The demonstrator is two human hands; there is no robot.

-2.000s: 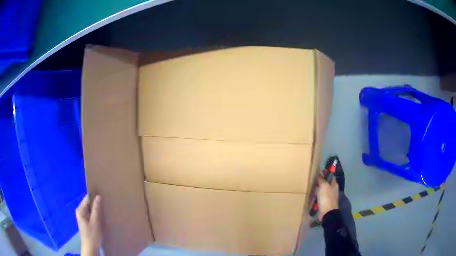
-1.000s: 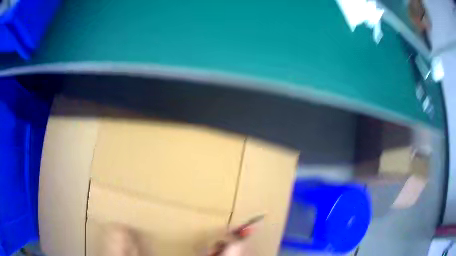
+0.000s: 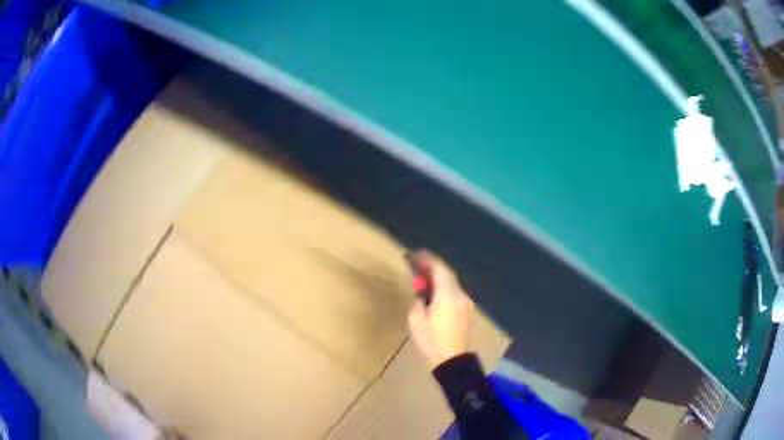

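Note:
A large brown carton fills the lower left of the view, tilted, with thin seams between its panels. My right hand, in a dark sleeve, is over the carton's edge nearest the bench. It is closed on a utility knife; the red and dark handle shows at the fingers, and the blade cannot be made out. I do not make out my left hand.
The green bench runs above the carton, with white parts and black leads at right. A blue bin stands left. A blue stool is partly behind my sleeve. Smaller cardboard lies lower right.
The view has turned, so the carton slants and more bench shows. My right hand with the knife has moved from the carton's right side to its bench-side edge. My left hand has dropped out of sight.

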